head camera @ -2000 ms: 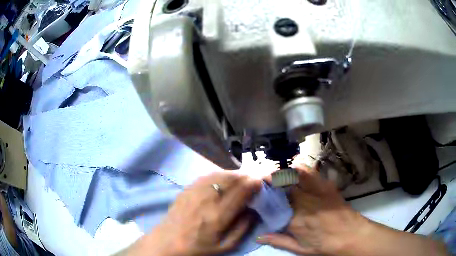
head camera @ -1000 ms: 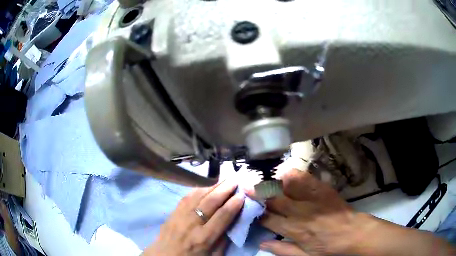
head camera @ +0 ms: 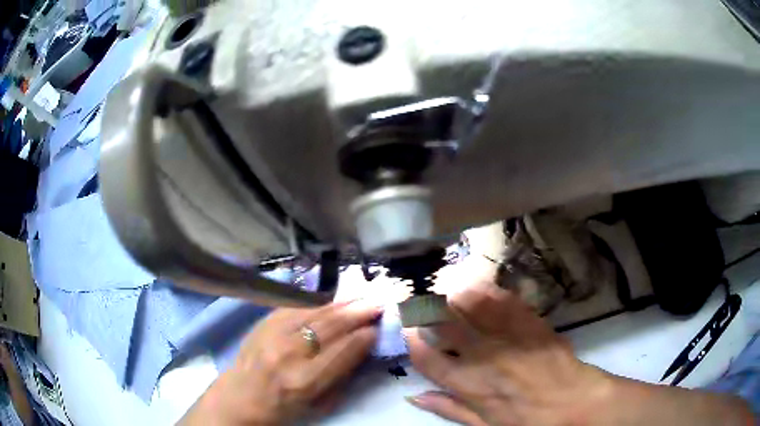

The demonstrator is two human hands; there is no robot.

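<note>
The cream sewing machine head fills the upper middle, close to the camera. Light blue-grey cloth lies under the needle area, which is lit white; the needle and presser foot are hidden or washed out. My left hand, with a ring, lies flat on the cloth left of the needle area, fingertips pressing it. My right hand lies to the right of it, fingers on the cloth's right edge behind the tension knob. A small dark spot shows between my hands at the cloth's near edge.
Large blue-grey panels spread over the left of the white table. Black thread snips lie at the right. A dark object and crumpled brownish material lie under the arm. A beige machine part and another person's arm show at the left edge.
The machine head has shifted left in view. The cloth piece between my hands shows less of its near end, with white table now bare below it. My left hand has moved slightly left.
</note>
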